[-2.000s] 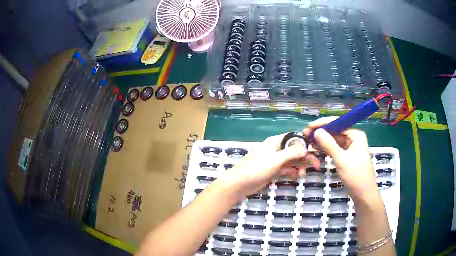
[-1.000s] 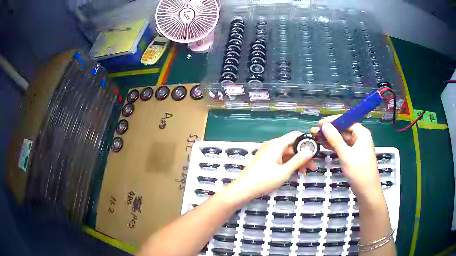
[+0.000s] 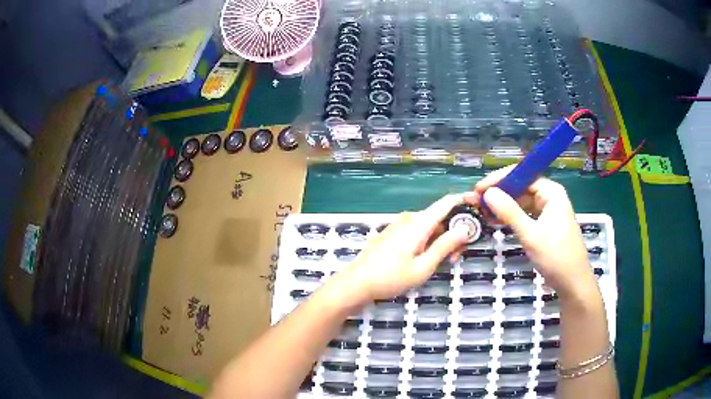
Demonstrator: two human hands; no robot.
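My left hand (image 3: 401, 253) holds a round black component with a silver centre (image 3: 465, 226) between thumb and fingers, above the upper part of the white slotted tray (image 3: 287, 312). My right hand (image 3: 542, 230) grips the blue wired hand tool (image 3: 538, 160), its lower end beside the component and its red and dark lead at the upper end. The tool's tip is hidden by my fingers. Rows of black components stand on edge in the tray under my hands.
A brown cardboard sheet (image 3: 234, 288) with handwriting has loose components along its top and left edges. Clear trays (image 3: 468, 86) lie behind the white tray. Stacked clear trays (image 3: 97, 226) stand at left. A pink fan (image 3: 270, 23) and a blue-and-yellow pad (image 3: 168, 66) are at the back left.
The whole view has shifted slightly, so things appear a little further left and up. The tool is tilted more steeply. Both hands keep their holds.
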